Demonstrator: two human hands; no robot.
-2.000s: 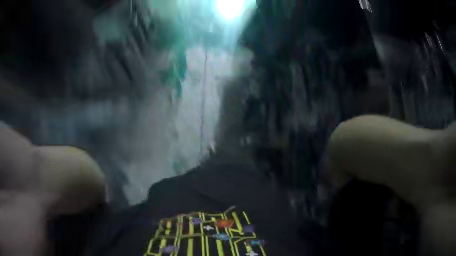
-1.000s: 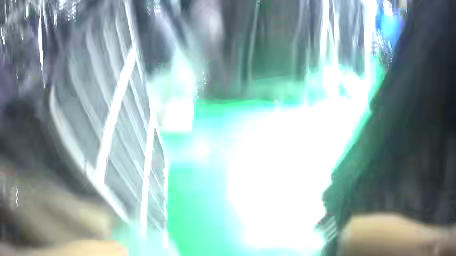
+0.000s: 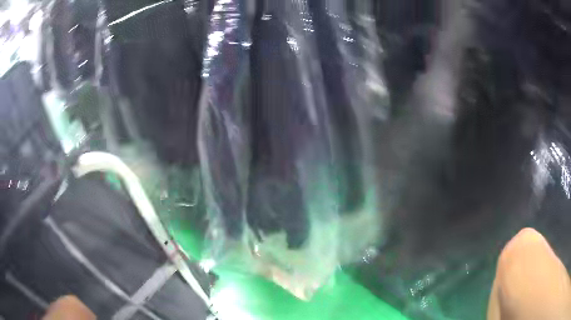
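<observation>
Dark garments in clear film hang in a row of long vertical folds across the middle and top, their lower film ends just above the green floor. A cart with a pale curved bar and dark lining stands at the lower left, in front of the garments. My left hand shows only as a small blurred part at the bottom left edge. My right hand is at the lower right, cut off by the bottom edge, over dark bagged bulk. What either hand holds cannot be seen.
A glossy green floor shows at the bottom centre with a bright reflection. Dark bulk under shiny film fills the right side. Bright film glints lie at the top left.
The view has turned, so the hanging garments are much nearer and cover most of the floor. The cart frame now appears lower left. My left hand shows less; my right sits further right.
</observation>
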